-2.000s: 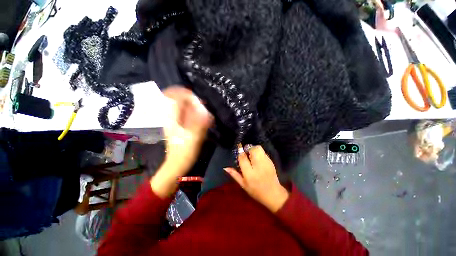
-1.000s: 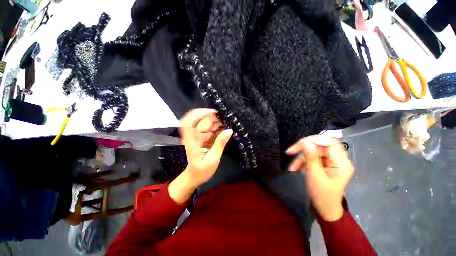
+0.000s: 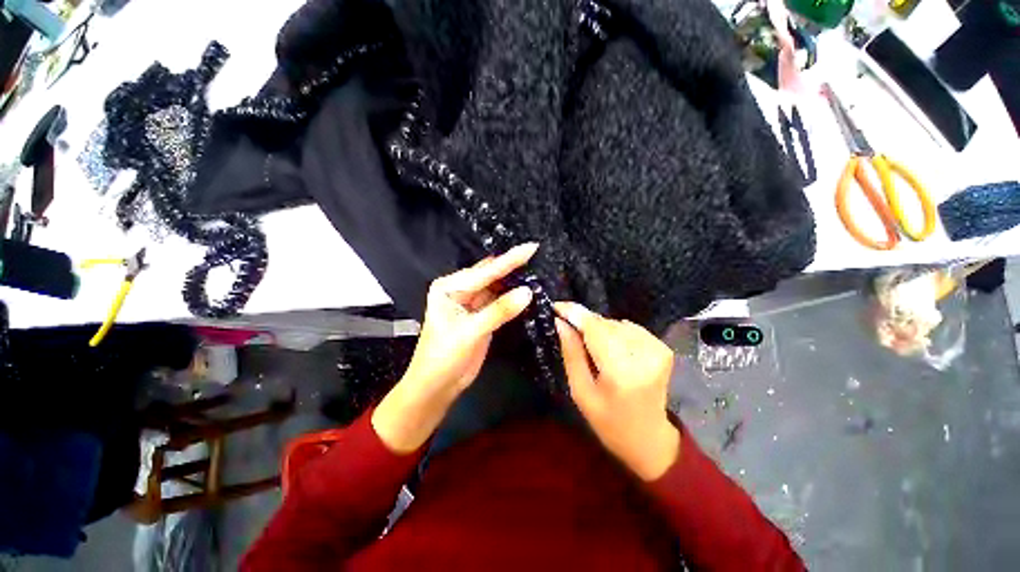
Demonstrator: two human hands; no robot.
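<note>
The dark flecked jacket (image 3: 671, 168) lies over the table edge and hangs towards my lap. Its smooth black lining (image 3: 375, 212) shows left of the tweed. The black-and-white braid trim (image 3: 453, 192) runs along the garment edge down to my hands. My left hand (image 3: 468, 324) pinches the trimmed edge between thumb and fingers. My right hand (image 3: 619, 374) is just right of it, thumb and forefinger together against the trim's right side. No needle or thread can be made out, so what the right fingertips hold is unclear.
On the white table (image 3: 319, 263), a loose trim length (image 3: 229, 268) and yellow-handled pliers (image 3: 114, 299) lie left. Orange-and-yellow scissors (image 3: 878, 184), a black pointed tool (image 3: 796, 145) and a black flat case (image 3: 923, 89) lie right. A wooden stool (image 3: 207, 458) stands below left.
My right hand has come back left from out beside the garment to the trim. My left hand, loose and blurred before, now pinches the trimmed edge. The view has shifted slightly.
</note>
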